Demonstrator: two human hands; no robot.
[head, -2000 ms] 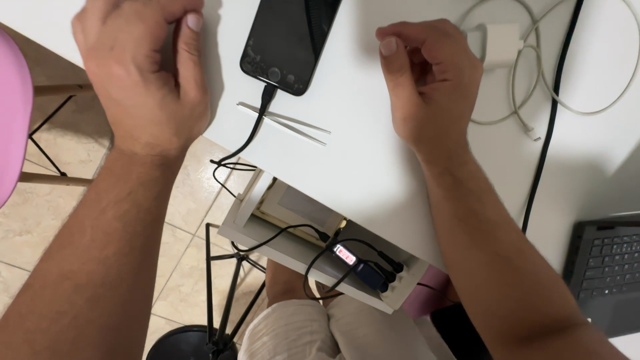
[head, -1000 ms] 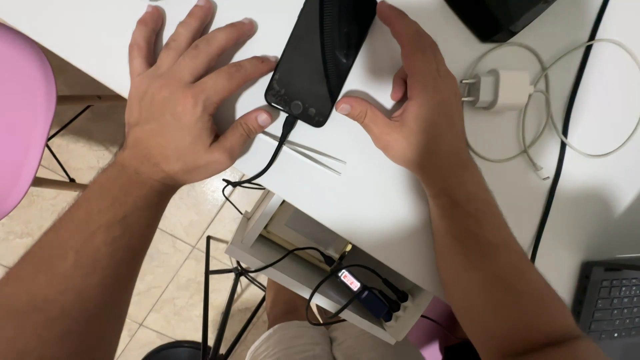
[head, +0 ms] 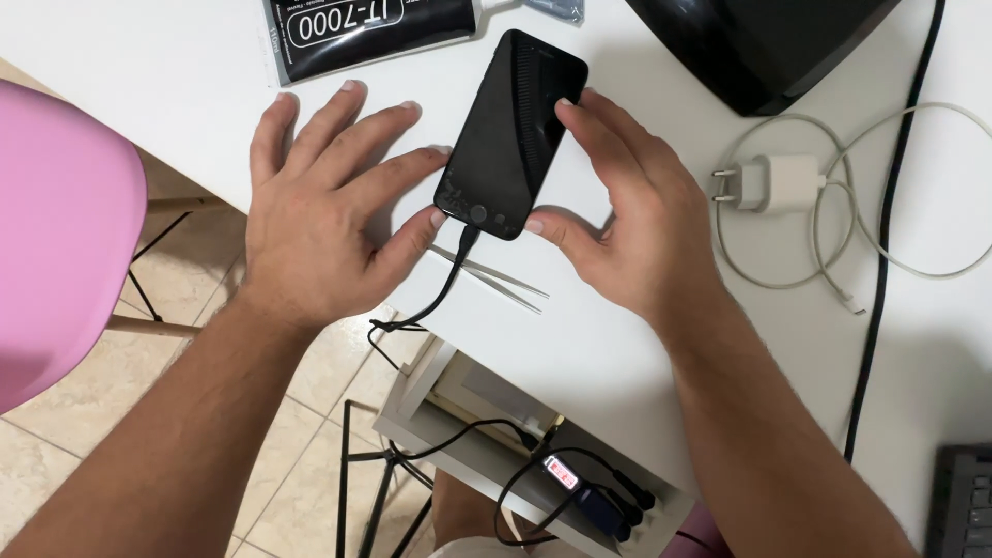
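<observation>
A black smartphone [head: 508, 136] lies face up on the white table, its screen dark and its lower corner cracked. A black charging cable [head: 447, 287] is plugged into its bottom edge. My left hand [head: 333, 201] rests with spread fingers at the phone's left side, index fingertip and thumb at its edge. My right hand [head: 635, 194] curves along the right side, fingertips at the upper edge and thumb by the lower corner. Neither hand grips the phone. Metal tweezers [head: 504, 284] lie just below the phone, partly under the cable.
A black glue tube [head: 380, 35] lies beyond my left hand. On the right are a white charger [head: 787, 183] with coiled cable, a black object [head: 759, 46] and a laptop [head: 961, 504]. An open drawer [head: 465, 453] below holds a lit USB meter [head: 562, 472]. A pink chair [head: 62, 240] stands left.
My left hand has come down from above the table's left part and spread beside the phone. My right hand has opened from a loose curl and moved to the phone's right edge.
</observation>
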